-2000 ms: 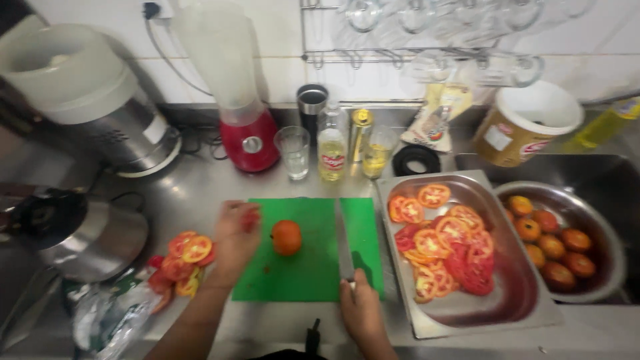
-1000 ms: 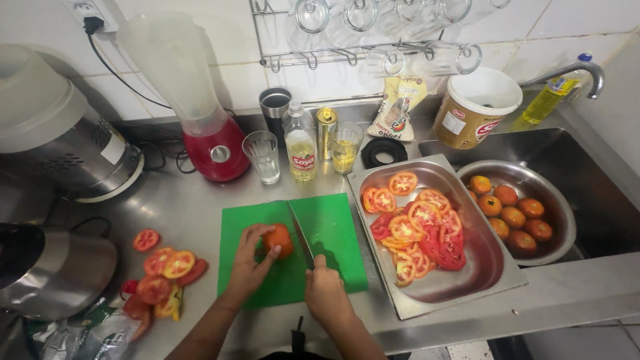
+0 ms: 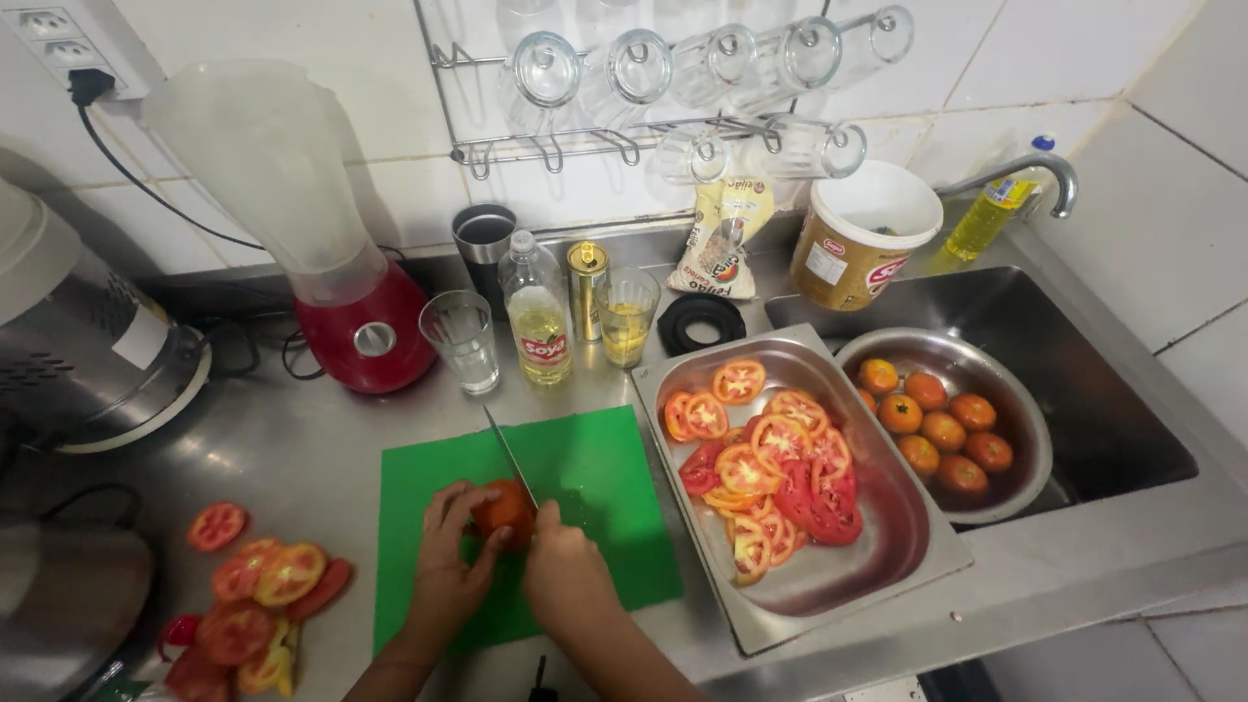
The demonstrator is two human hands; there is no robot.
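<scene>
On a green cutting board (image 3: 614, 497) lies a whole-looking tomato (image 3: 502, 514), gripped by the fingers of my left hand (image 3: 456, 556) from its left side. My right hand (image 3: 570, 575) is closed on the handle of a kitchen knife (image 3: 509, 451). The blade points away from me and stands against the tomato's right side; whether it has entered the flesh cannot be told. Right of the board, a steel pan (image 3: 882, 565) holds tomato slices (image 3: 780, 444). More tomato pieces (image 3: 237, 629) lie on the counter at the left.
A steel bowl (image 3: 1038, 458) of whole tomatoes sits in the sink (image 3: 1102, 409). Behind the board stand a drinking glass (image 3: 463, 341), an oil bottle (image 3: 539, 331), a can (image 3: 587, 292) and another glass (image 3: 627, 322). A red-based blender (image 3: 366, 331) is at the back left.
Two seconds ago my left hand was off the tomato and the knife lay apart from it at the right. Now my left hand holds the tomato and the blade is against it.
</scene>
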